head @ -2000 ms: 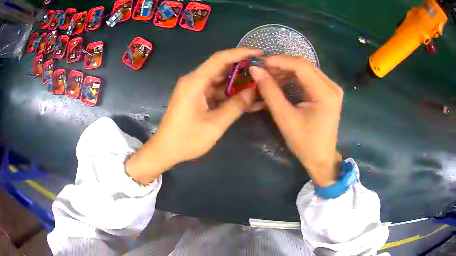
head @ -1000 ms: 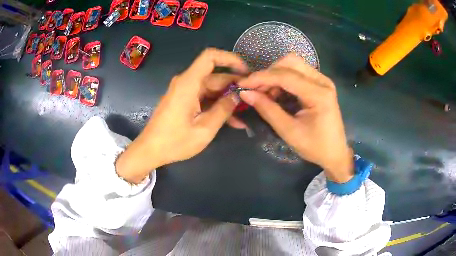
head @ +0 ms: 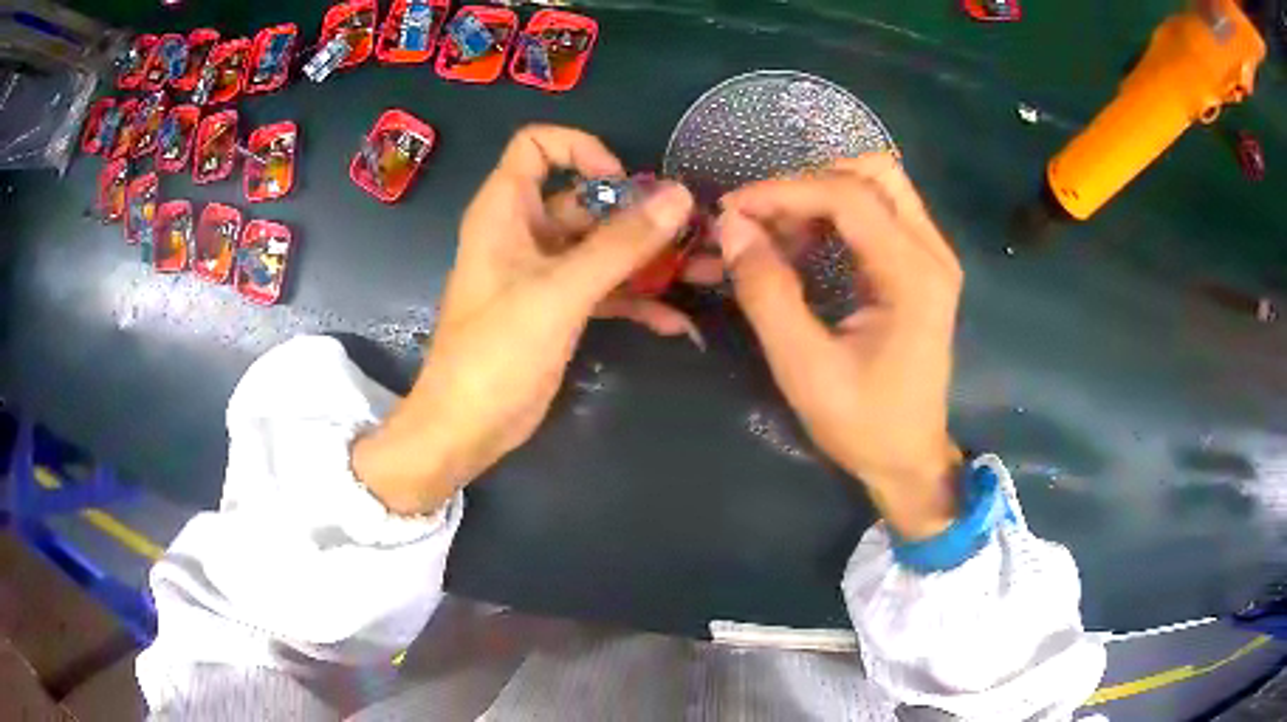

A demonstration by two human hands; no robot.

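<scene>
My left hand (head: 522, 303) holds a small red housing (head: 658, 268) between thumb and fingers, near the middle of the view. A silvery-blue part (head: 607, 195) shows at its upper left, by my fingers. My right hand (head: 861, 317) is close beside it, thumb and index finger pinched together at the housing's right side. Whether the fingertips hold a small part or a wire cannot be told. The fingers hide much of the housing. The round perforated screw plate (head: 769, 120) lies behind my hands, partly covered by the right one.
Rows of waiting red housings (head: 267, 162) lie at upper left, with one apart (head: 393, 155). The orange electric screwdriver (head: 1150, 113) lies at upper right. A clear plastic bag (head: 43, 106) is at the left edge. Tiny specks lie on the green mat (head: 649, 494).
My left fingers have shifted on the housing, and a silvery-blue part now shows beside them. My right hand has drawn slightly away to the right. A red piece now shows at the top edge.
</scene>
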